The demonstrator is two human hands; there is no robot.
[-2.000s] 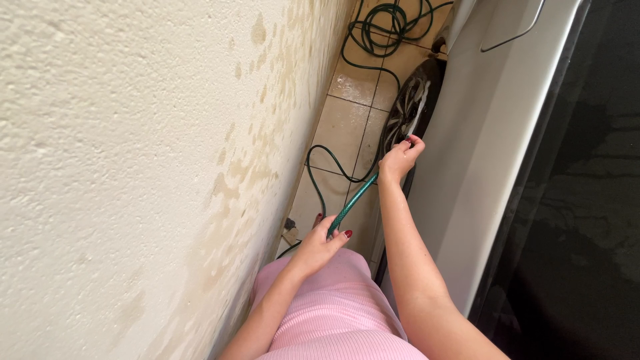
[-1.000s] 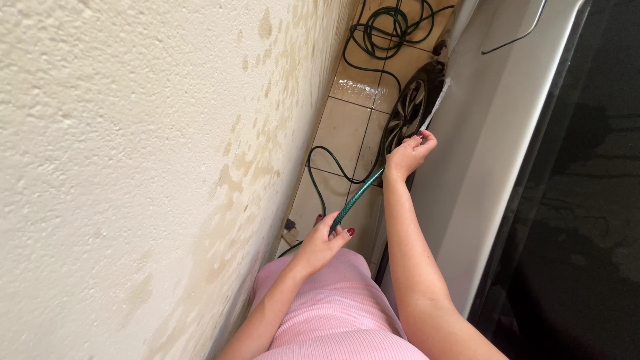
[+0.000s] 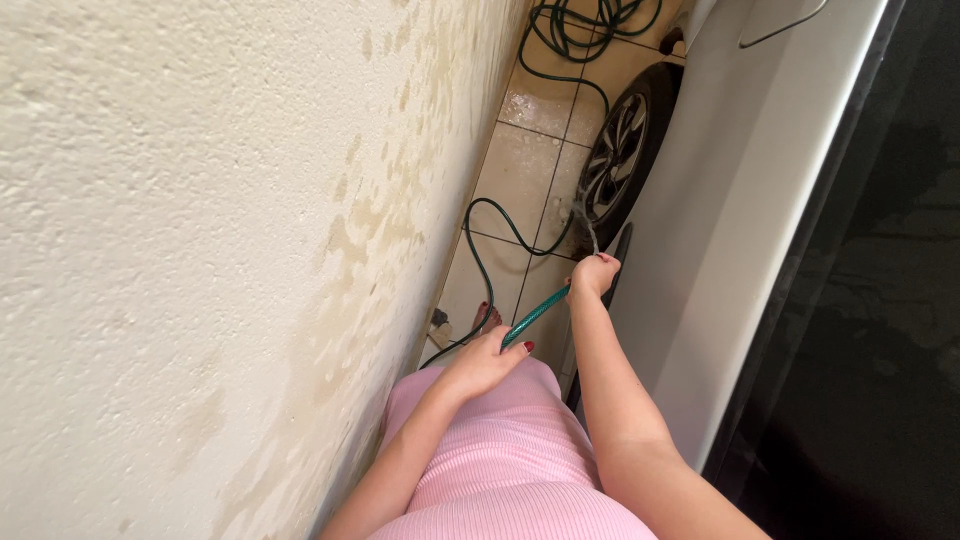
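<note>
A green garden hose (image 3: 534, 315) runs between my two hands. My left hand (image 3: 486, 361) grips it near my waist. My right hand (image 3: 594, 276) is closed around the hose by its end, close to the side of a silver car (image 3: 697, 195). A thin stream of water (image 3: 587, 217) leaves the hose at my right hand and reaches the lower part of the car's wheel (image 3: 622, 157), which has a black tire and a spoked rim. The nozzle end itself is hidden by my fingers.
Loops of hose (image 3: 577, 34) lie on the tiled floor (image 3: 517, 169) beyond the wheel, and more hose curves near my bare foot (image 3: 489, 319). A rough cream wall (image 3: 225, 225) with damp stains rises on the left. Wet patches and splashes show on the tiles.
My right hand has moved back toward me and away from the wheel. The water now falls on the wheel's lower near edge; a second ago it went up along the car body. My left hand keeps its hold.
</note>
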